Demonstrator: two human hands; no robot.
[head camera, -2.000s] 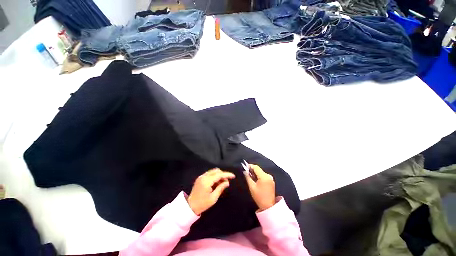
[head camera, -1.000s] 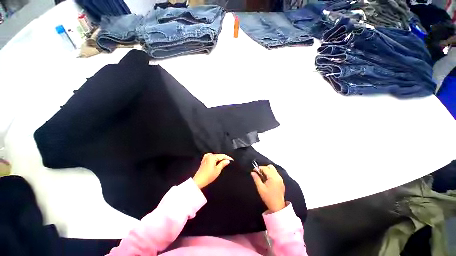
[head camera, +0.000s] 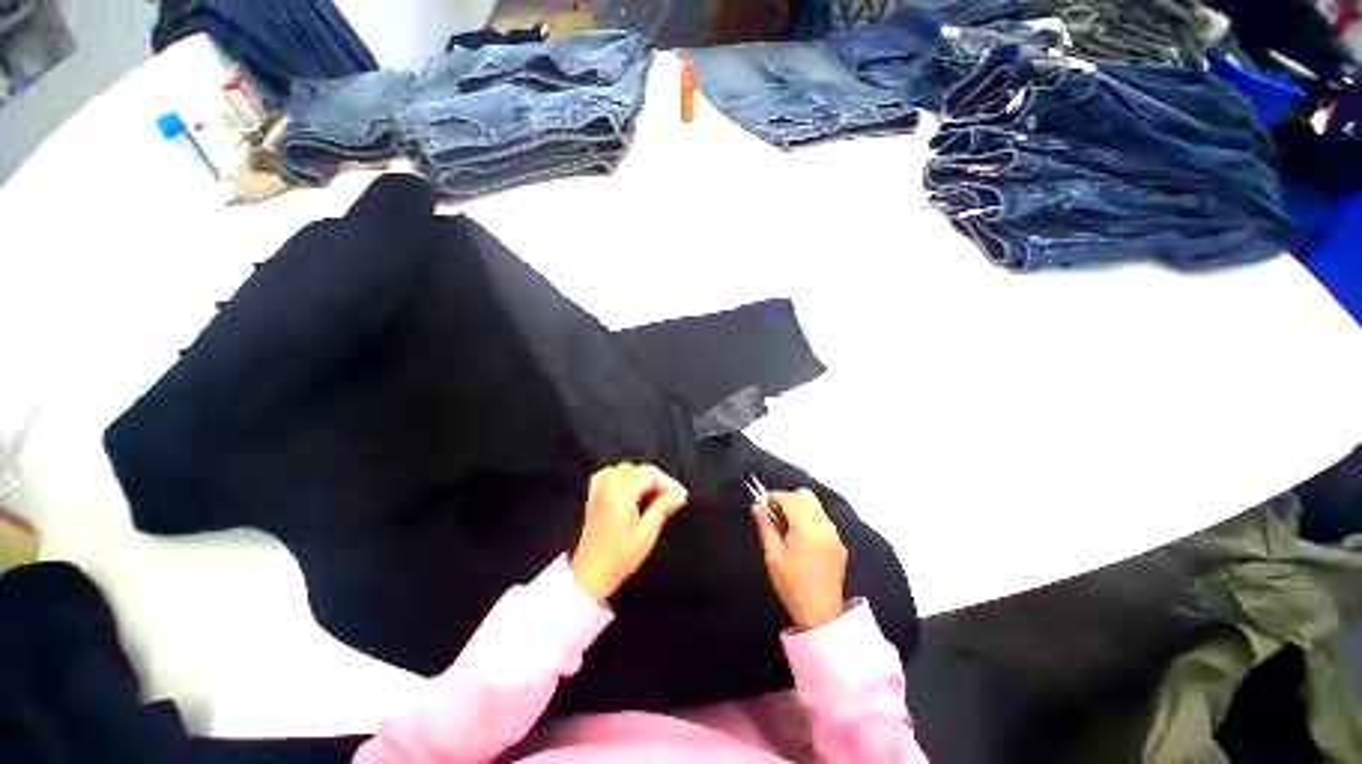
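A black garment lies spread across the middle of the white table, with small bumps along its upper left edge. A black strip sticks out on its far side, beside a small shiny dark grey patch. My left hand is on the garment, thumb and fingertips pinched together near the seam; any thread there is too fine to see. My right hand holds silvery thread snips, blades pointing up and left, just right of my left fingertips. The handles are hidden in the palm.
Folded jeans and a dark jeans pile lie along the far side, with an orange strip between stacks. Small bottles stand far left. Black cloth is heaped at lower left. Olive-green garments hang below the table's right edge.
My left hand's fingers have closed into a pinch and moved slightly up the garment. My right hand still holds the snips, a little further from the left. The camera view has shifted slightly.
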